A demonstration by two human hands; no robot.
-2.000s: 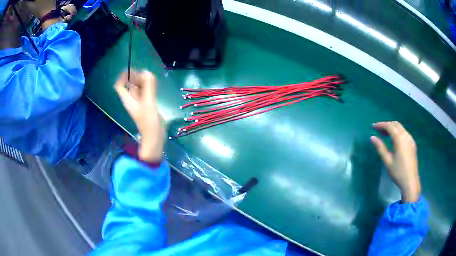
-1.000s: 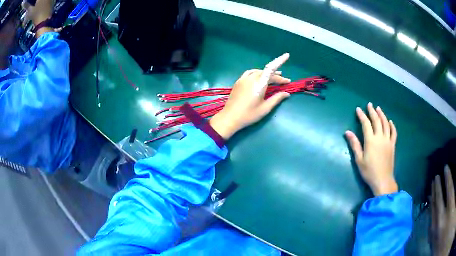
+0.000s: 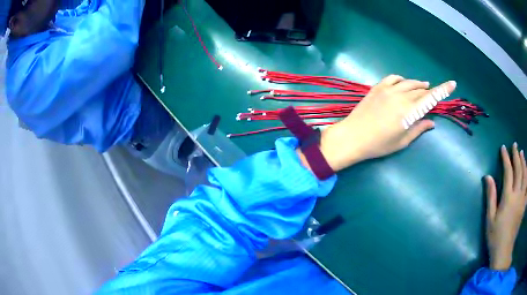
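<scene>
A loose bundle of red lead wires [image 3: 323, 82] lies on the green mat, with pale terminals at the left and dark ends at the right. My left hand [image 3: 375, 121] lies over the middle of the bundle, palm down, with index finger and thumb apart and no visible grip. Its palm side is hidden. A row of small white labels [image 3: 426, 108] is stuck along its index finger. A maroon strap [image 3: 312, 151] is on the left wrist. My right hand [image 3: 508, 199] is at the right edge, fingers apart, empty on or just above the mat.
A black housing [image 3: 277, 23] stands at the back, cut off by the top edge. A dark lead [image 3: 162, 52] and a thin red lead [image 3: 202, 41] lie left of it. A neighbouring person's blue sleeve [image 3: 75, 75] is at the left. Clear plastic [image 3: 216, 144] lies at the front table edge.
My left hand moved from the left, near a hanging dark lead, onto the red wires. That lead now lies apart from my hand. The view has shifted; the wires' layout looks much the same.
</scene>
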